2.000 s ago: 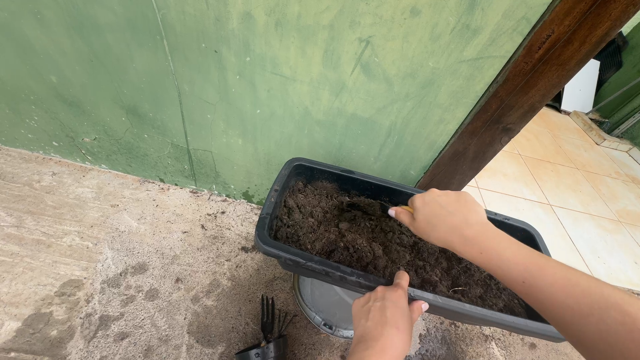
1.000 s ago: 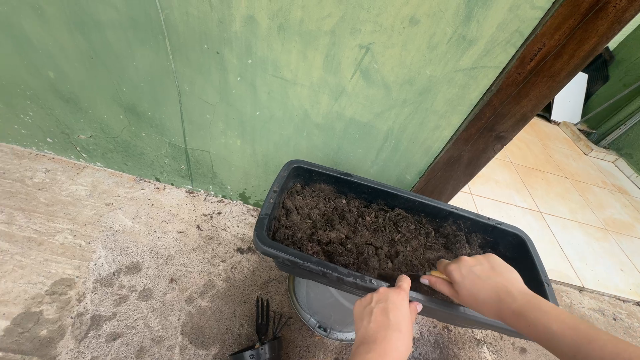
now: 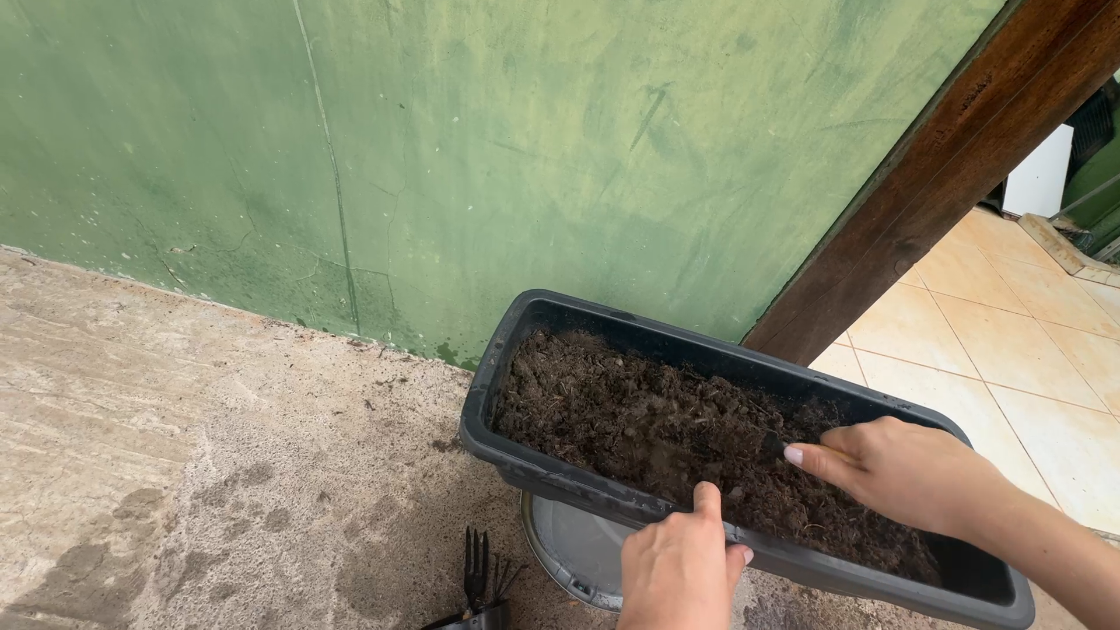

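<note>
A long dark plastic planter box [image 3: 604, 490] holds loose brown soil [image 3: 612, 411] and stands tilted across the view, partly over a round grey lid or bucket top [image 3: 582, 547]. With its fingers on the near rim, my left hand [image 3: 682, 560] grips the planter. My right hand [image 3: 901, 468] is closed around a small hand tool, whose dark end [image 3: 772, 444] meets the soil right of the middle. Most of that tool is hidden by the hand and soil, so its kind cannot be told.
Behind the planter rises a green painted wall [image 3: 525, 175], with a brown wooden post [image 3: 919, 192] at its right end. A black hand fork [image 3: 475, 569] lies at the bottom on rough concrete [image 3: 262, 490]. Beyond the post is a tiled floor [image 3: 971, 350].
My right hand has moved from the planter's near rim back over the soil, up and to the right, still holding the tool. My left hand stays at the near rim.
</note>
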